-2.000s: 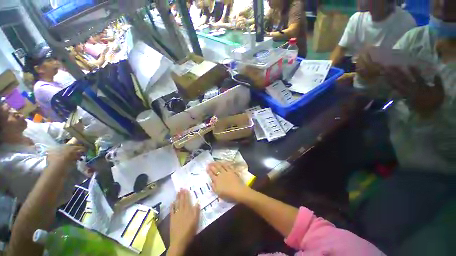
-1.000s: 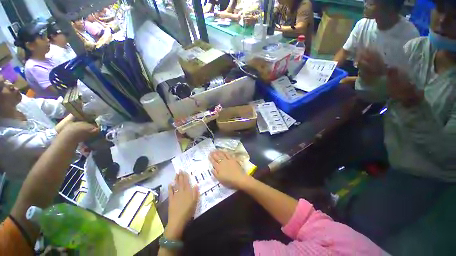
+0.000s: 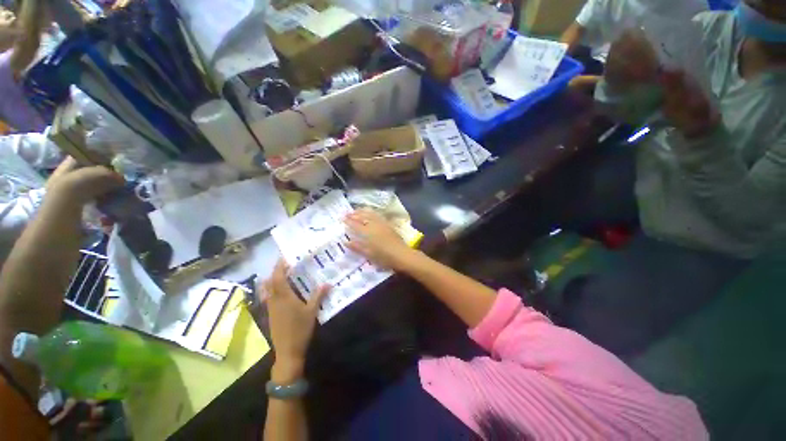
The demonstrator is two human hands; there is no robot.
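Note:
A printed white leaflet lies flat on the dark tabletop in front of me. My left hand is at its lower left edge, thumb over the paper and fingers spread along the side. My right hand lies flat on its right side, fingers pointing left. Whether either hand pinches the paper is too blurred to tell. A clear plastic bag lies partly behind my right hand.
Folded leaflets lie beside a small open carton. A blue bin holds papers at the back right. A green bottle and yellow paper are at left. Another person's arm reaches in at left. People sit at right.
The view has tilted down, so the table sits higher in the picture. My left hand has moved from lying on the leaflet to its lower left edge. My right hand stays on the right side.

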